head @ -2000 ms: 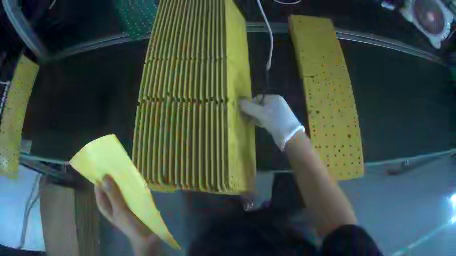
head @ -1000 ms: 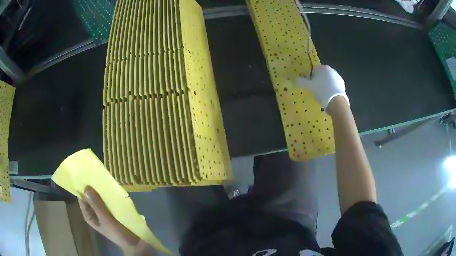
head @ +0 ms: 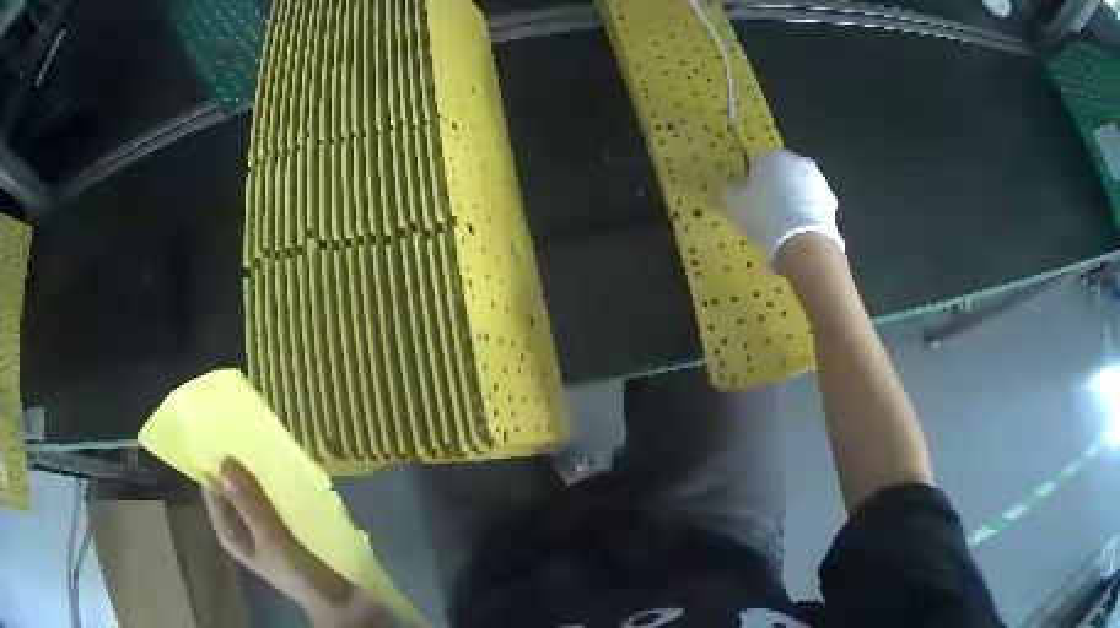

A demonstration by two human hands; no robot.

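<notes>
A block of yellow boards on edge (head: 356, 245) stands on the black bench top, left of centre. A single yellow board with dark holes (head: 737, 307) lies to its right. My right hand (head: 789, 209), in a white glove, is over the middle of that board and holds the dark tip of a thin white lead (head: 725, 68); its fingertips are blurred, so contact is unclear. My bare left hand (head: 260, 530), at the lower left, holds a plain yellow sheet (head: 233, 429), bent, in front of the block's near left corner.
Black bench top (head: 946, 184) with a green-edged front rail. Green dotted boards lie at the back left (head: 221, 49) and right end (head: 1091, 92). Another yellow board (head: 12, 356) is cut off at the left edge. Brown cardboard (head: 138, 564) stands below at left.
Since the oldest frame my right hand has left the block's right face for the single board, and the view has shifted. Since the middle frame it has moved only slightly.
</notes>
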